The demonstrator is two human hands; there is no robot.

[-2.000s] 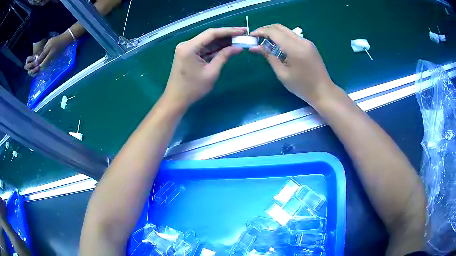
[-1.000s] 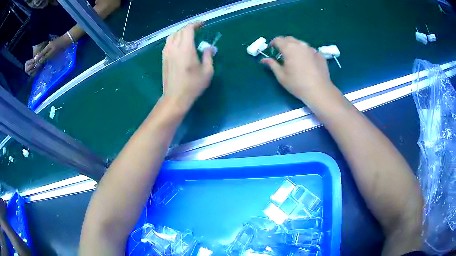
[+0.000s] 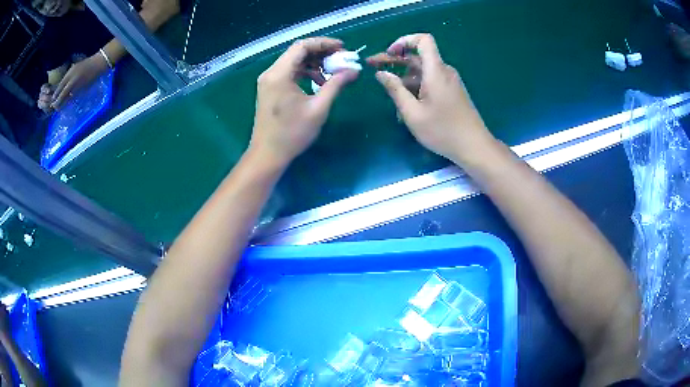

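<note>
My left hand (image 3: 291,102) holds a white unit (image 3: 342,62) between thumb and fingers above the green belt (image 3: 333,155). A thin pin sticks out of the unit to the upper right. Another bit of white shows just below, by the left fingers. My right hand (image 3: 435,102) is just to the right, not touching the unit. Its fingers are curled, with the thumb and fingertips close together; whether they hold a clear piece cannot be seen. Clear plastic covers (image 3: 446,306) lie piled in the blue tray (image 3: 508,302) nearest me.
Two white units (image 3: 623,58) lie on the belt at the far right. A crumpled clear bag (image 3: 666,227) is right of the tray. A grey metal post (image 3: 68,200) crosses at left. Another person's hands (image 3: 66,85) are over a blue tray at upper left.
My left hand has taken hold of a white unit and turned toward the right hand. My right hand has moved slightly left and up. The units at the right have shifted left along the belt.
</note>
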